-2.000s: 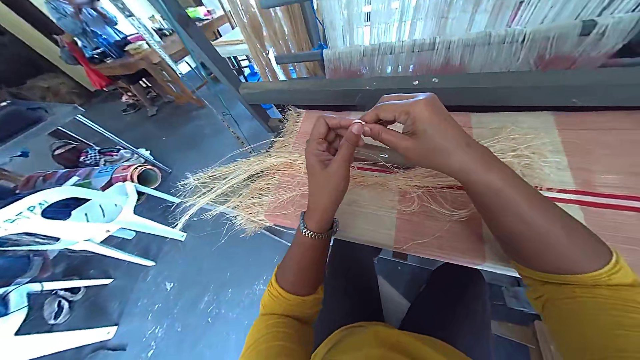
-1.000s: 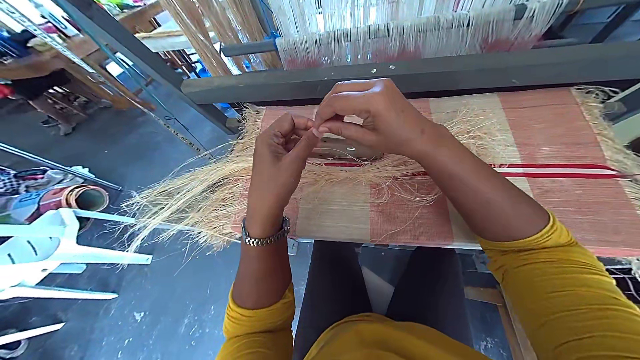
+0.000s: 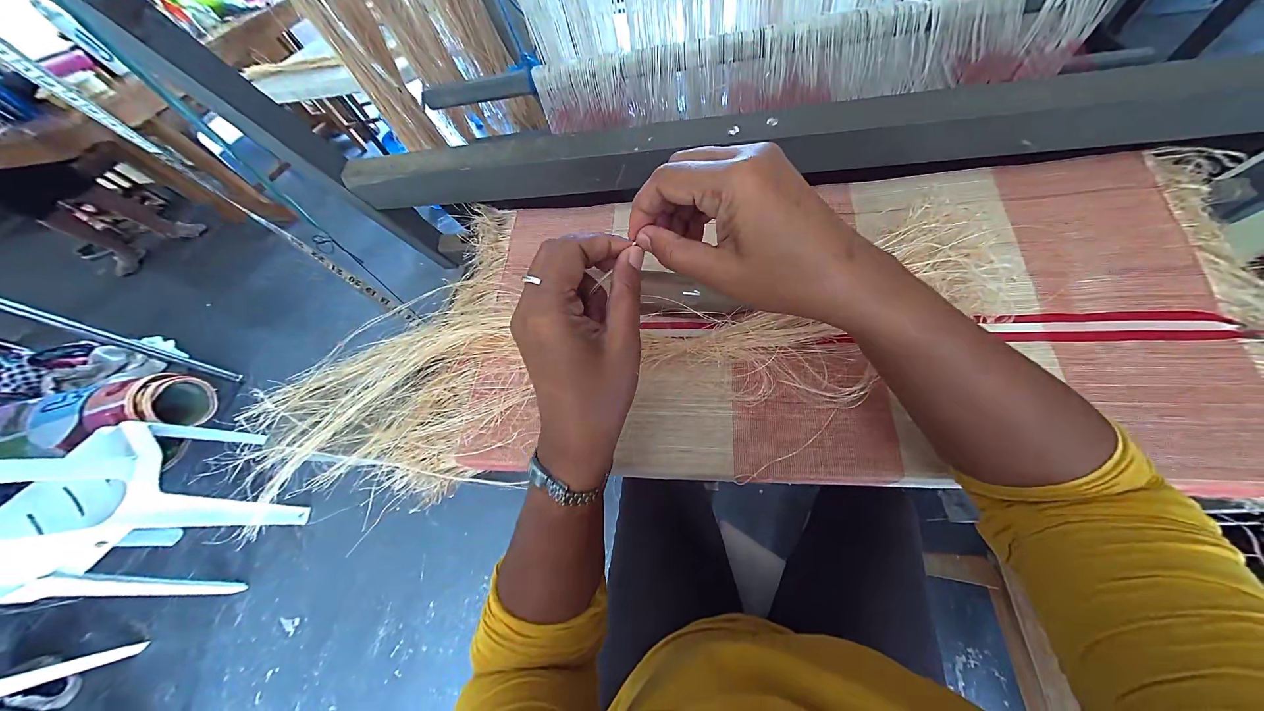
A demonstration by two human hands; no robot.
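Observation:
My left hand (image 3: pixel 583 326) and my right hand (image 3: pixel 746 227) meet fingertip to fingertip above the woven cloth. Each pinches a fine fibre strand, which is hardly visible between them. Below them the striped red and beige cloth (image 3: pixel 1086 247) lies across the loom's front. A bundle of loose pale fibres (image 3: pixel 395 395) lies under and left of my left hand, spilling over the cloth's left edge. More loose fibres (image 3: pixel 953 257) lie behind my right forearm. A grey-brown tube-like piece (image 3: pixel 681 293) rests on the cloth, partly hidden by my hands.
The loom's grey beam (image 3: pixel 592 158) crosses behind the cloth, with white heddle strings (image 3: pixel 790 59) beyond it. White plastic chairs (image 3: pixel 148 504) and a rolled printed sheet (image 3: pixel 128 405) are at the left. Another person's legs (image 3: pixel 118 222) show at the upper left.
The view has shifted. My hands stay together over the cloth, and their fingertips remain pinched.

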